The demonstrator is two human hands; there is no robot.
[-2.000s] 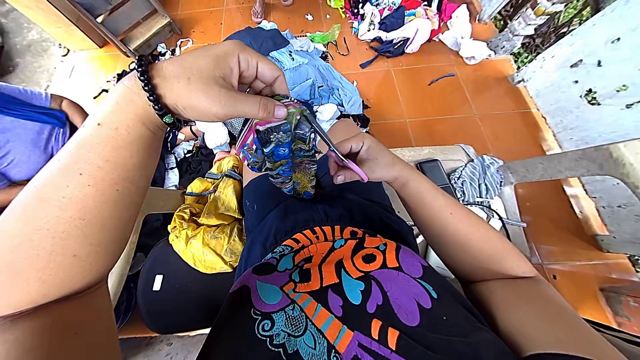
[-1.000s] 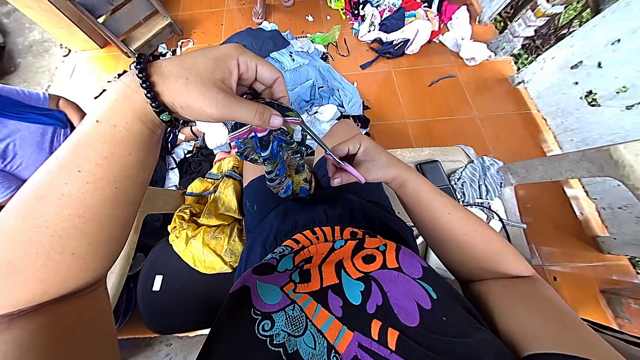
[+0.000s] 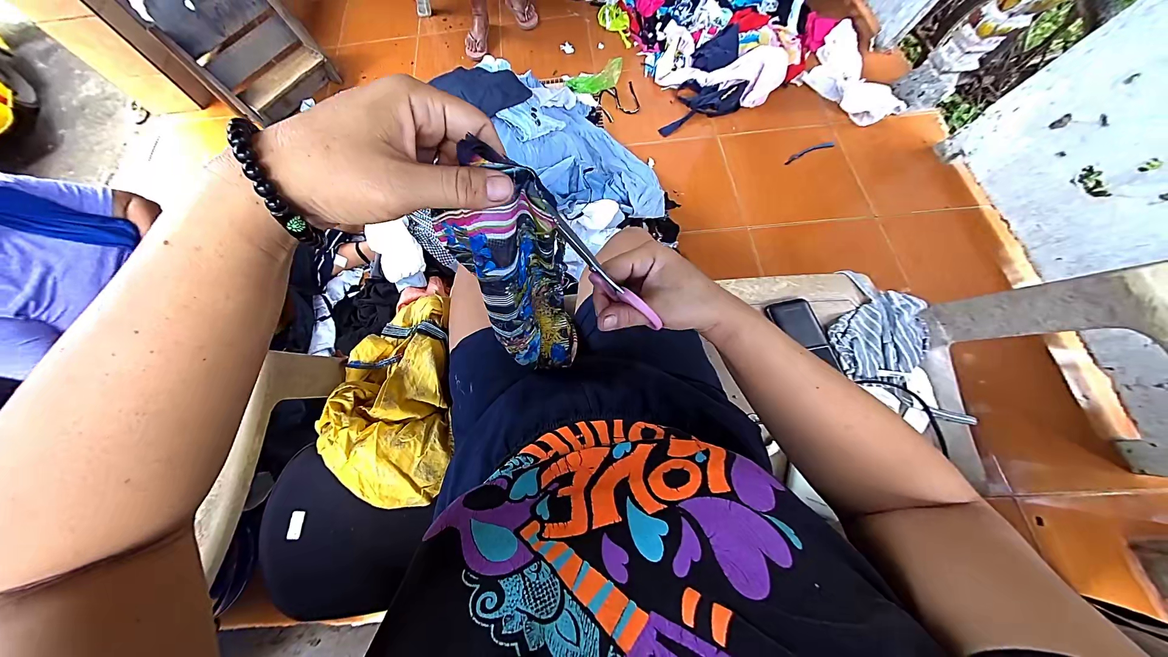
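Observation:
My left hand [image 3: 392,155], with a black bead bracelet at the wrist, pinches the top edge of a multicoloured patterned cloth [image 3: 520,283] between thumb and fingers. The cloth hangs bunched over my lap. My right hand [image 3: 652,287] grips the pink handle of a pair of scissors [image 3: 630,297]. Their blades point up and left and lie along the cloth's upper edge, near my left thumb; the tips are partly hidden by the cloth. A yellow cloth [image 3: 388,420] rests at the left of my lap, beside a rounded black object [image 3: 338,538].
Light blue garments [image 3: 584,155] lie heaped on the tiled floor in front. Another clothes pile [image 3: 730,55] is at the back. A dark phone [image 3: 803,328] and a striped grey cloth [image 3: 881,338] rest at right. A person in purple [image 3: 68,265] is at left; another person's feet [image 3: 493,27] show ahead.
The patterned cloth hangs in a different fold below my left hand than a second ago, stretched longer. My right hand stays on the scissors, nearly in the same place.

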